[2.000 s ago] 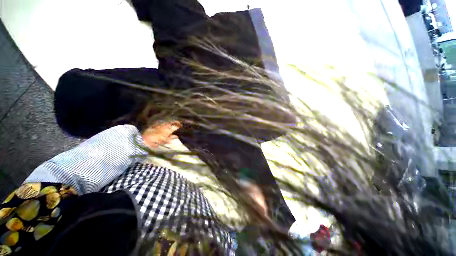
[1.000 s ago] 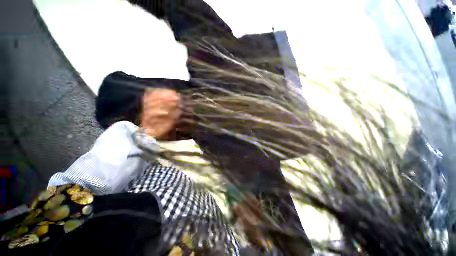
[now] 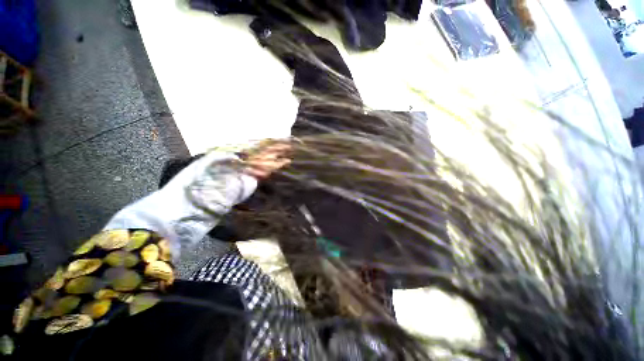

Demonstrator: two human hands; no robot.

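Black trousers lie spread on the cream-white table, one leg reaching up the picture. A grey-blue strip runs along their right edge. My left hand, in a pale striped sleeve, lies on the dark cloth at centre left, fingers pointing right; whether it grips cloth cannot be told. Thread snips with a teal handle and thin silver blade show over the cloth at lower centre. My right hand is mostly hidden behind blurred hair near the teal handle, and seems to hold the snips.
More dark garments lie at the far table side. A polybagged garment lies at the top right. The grey speckled floor is on the left, with a wooden stool and a red object. Long hair covers the right half.
The view has shifted, showing more floor and the far table side. My left hand has moved from the left part of the cloth towards its middle. The snips' blade now shows.
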